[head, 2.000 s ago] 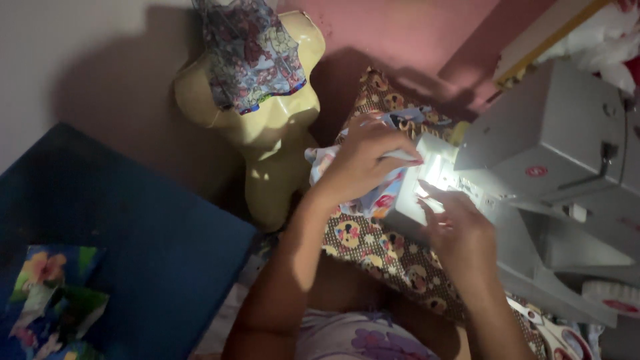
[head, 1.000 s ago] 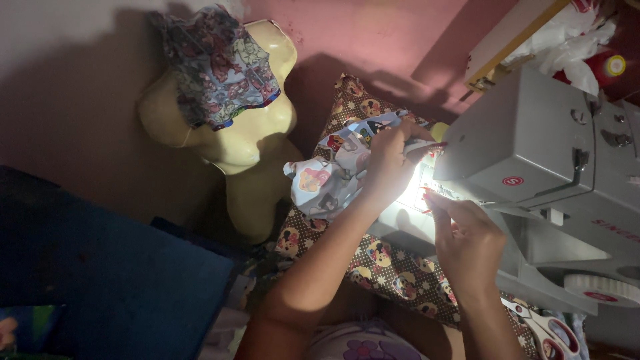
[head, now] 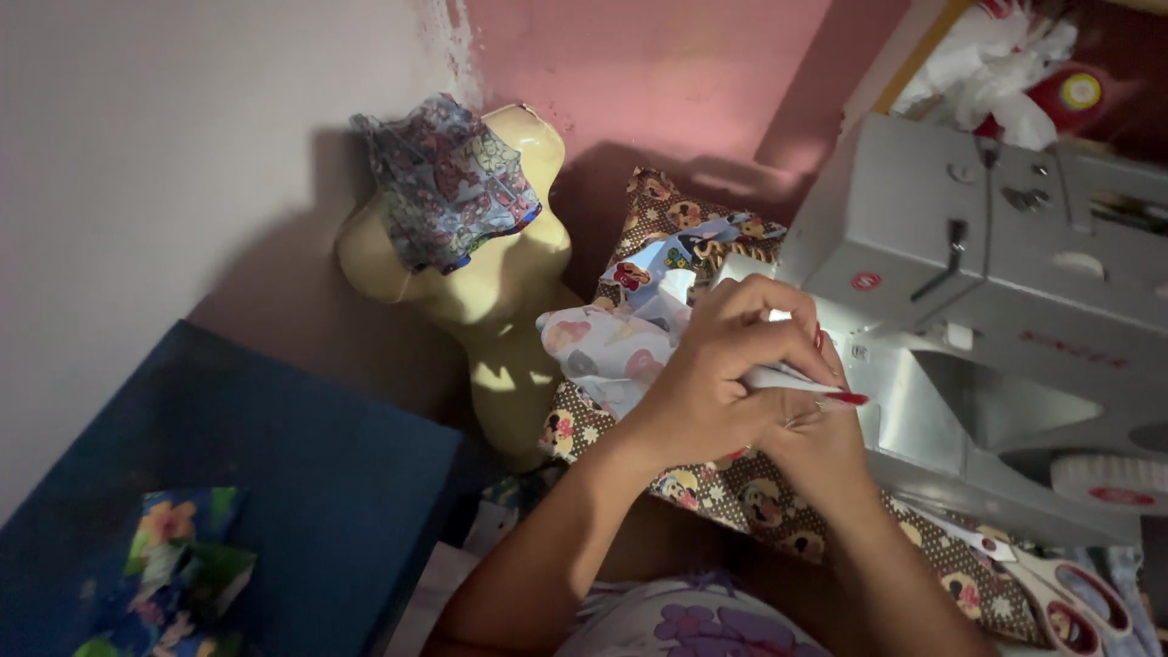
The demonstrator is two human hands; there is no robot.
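A white cloth with a coloured print [head: 607, 351] hangs from my left hand [head: 721, 374], whose fingers are closed on its edge. My right hand [head: 817, 438] is close against the left one, partly behind it; whether it grips the cloth too, I cannot tell. Both hands are in front of the lit needle area of a grey Singer sewing machine [head: 922, 237], which they partly hide. A light blue printed part of fabric [head: 652, 265] lies beyond the hands, over a brown dotted cloth with cartoon prints [head: 757, 502].
Scissors with white and red handles [head: 1063, 584] lie at the lower right. A yellowish mannequin torso [head: 529, 246] wears a patterned garment [head: 447, 182] by the wall. A blue table [head: 319, 438] with floral fabric [head: 182, 575] is at left; white plastic bags [head: 995, 73] are behind the machine.
My hands were apart at the needle area, the right one to the right of the left. Now they are together, with the cloth edge between the left fingers.
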